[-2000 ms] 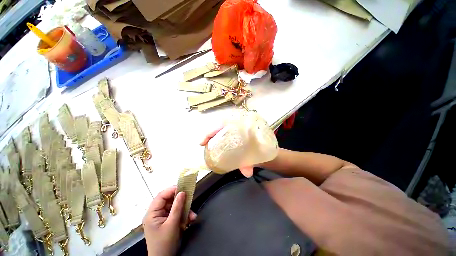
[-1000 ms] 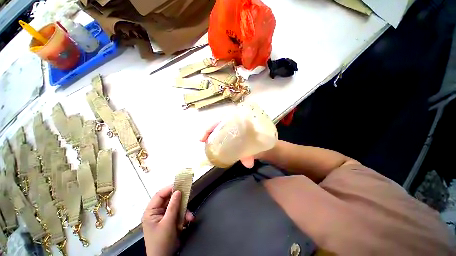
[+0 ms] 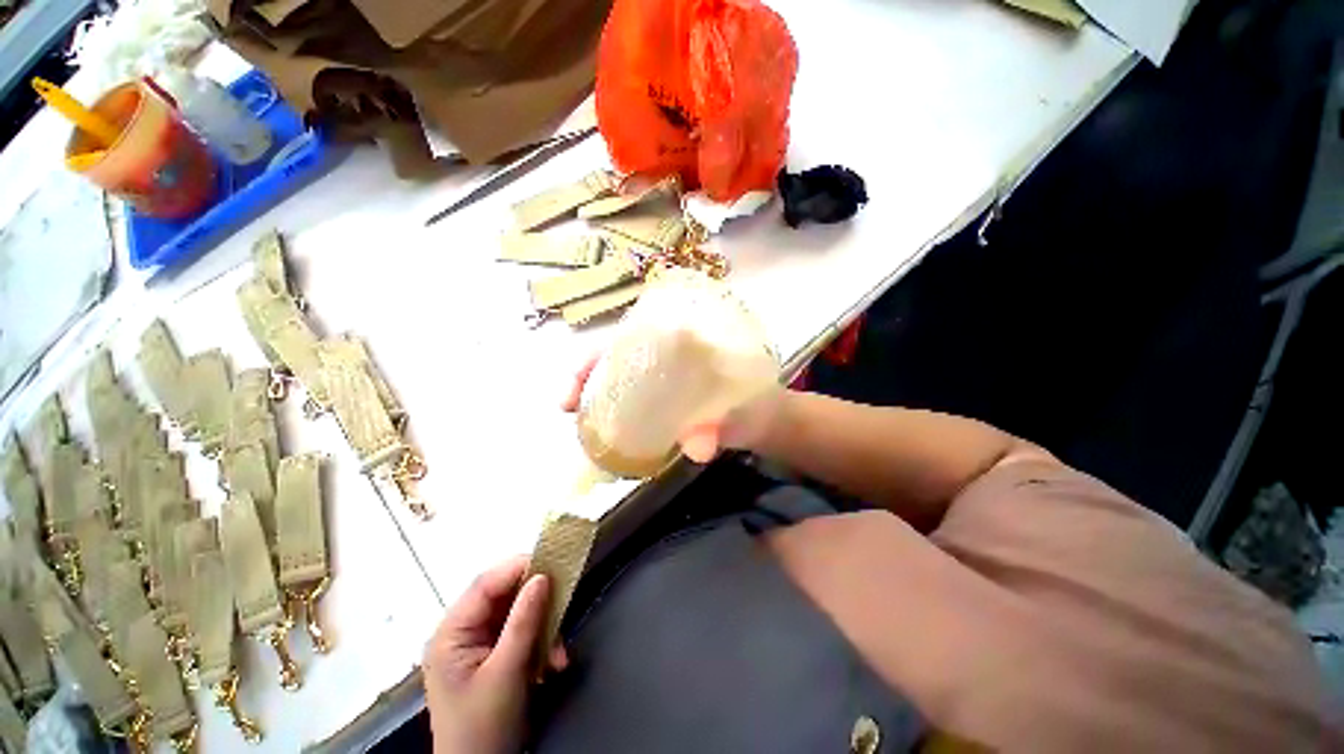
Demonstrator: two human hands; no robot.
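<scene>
My left hand pinches a khaki webbing strap tab between thumb and fingers, its ribbed end pointing up, at the table's front edge. My right hand, mostly hidden behind the bottle, holds a translucent cream-yellow glue squeeze bottle, tilted with its narrow nozzle down toward the tab's upper end. I cannot tell whether the nozzle touches the tab. The lower part of the tab is hidden by my fingers. A small pile of tabs with gold hooks lies behind the bottle.
Laid-out tabs overlap at left. A red plastic bag and a black lump stand behind the pile. A blue tray holds an orange glue pot. Brown sheets and a thin dark rod lie at the back.
The bottle has shifted left and tipped more toward the tab. The tab in my left hand has moved slightly right and leans more. The table scene has shifted slightly left in view.
</scene>
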